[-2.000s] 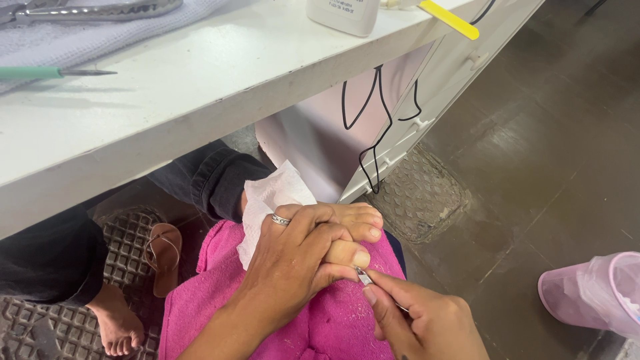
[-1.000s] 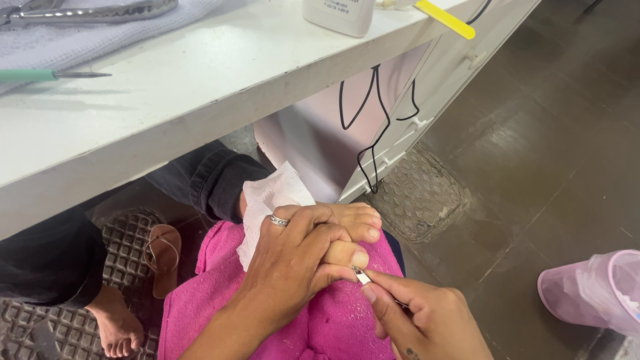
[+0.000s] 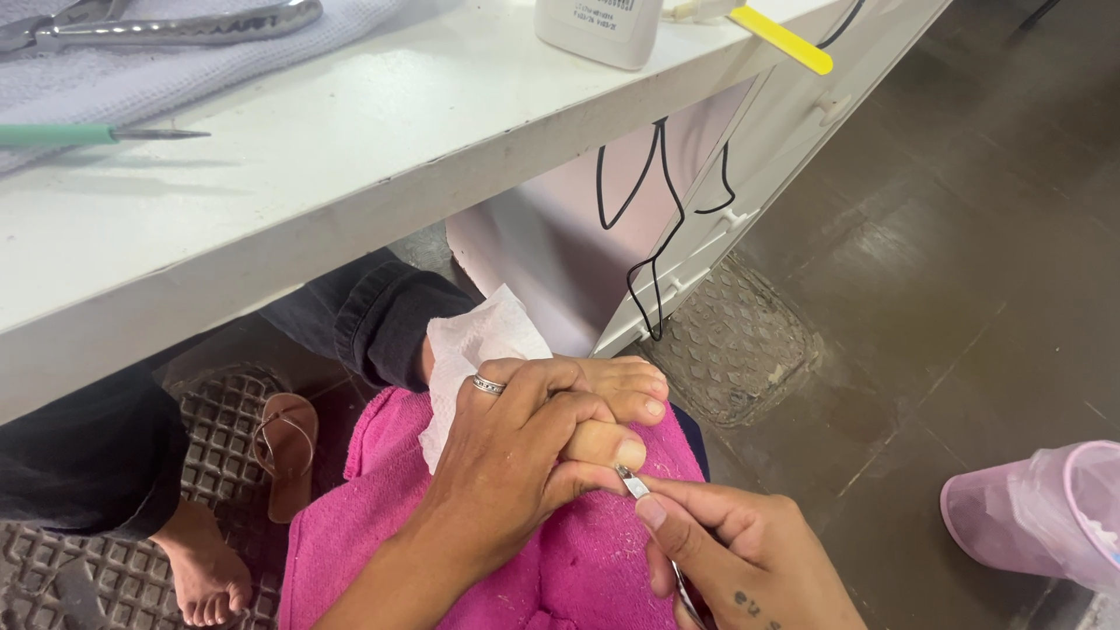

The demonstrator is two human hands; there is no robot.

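Observation:
Another person's foot (image 3: 626,385) rests on a pink towel (image 3: 367,525) over my lap. My left hand (image 3: 516,437), with a silver ring, grips that foot around its big toe (image 3: 617,444). A white paper tissue (image 3: 481,337) lies between my left hand and the ankle. My right hand (image 3: 731,542) holds a slim metal nail tool (image 3: 637,486), its tip at the edge of the big toenail, close to my left thumb. The tool's handle runs down under my right fingers and is partly hidden. Small pale flakes lie on the towel.
The white table (image 3: 350,201) holds metal nippers (image 3: 184,24) on a white towel, a green-handled pointed tool (image 3: 61,134), a white bottle (image 3: 599,31) and a yellow file (image 3: 779,37). Black cables (image 3: 665,201) hang below. A pink bin (image 3: 1006,516) stands right; a sandal (image 3: 287,455) lies left.

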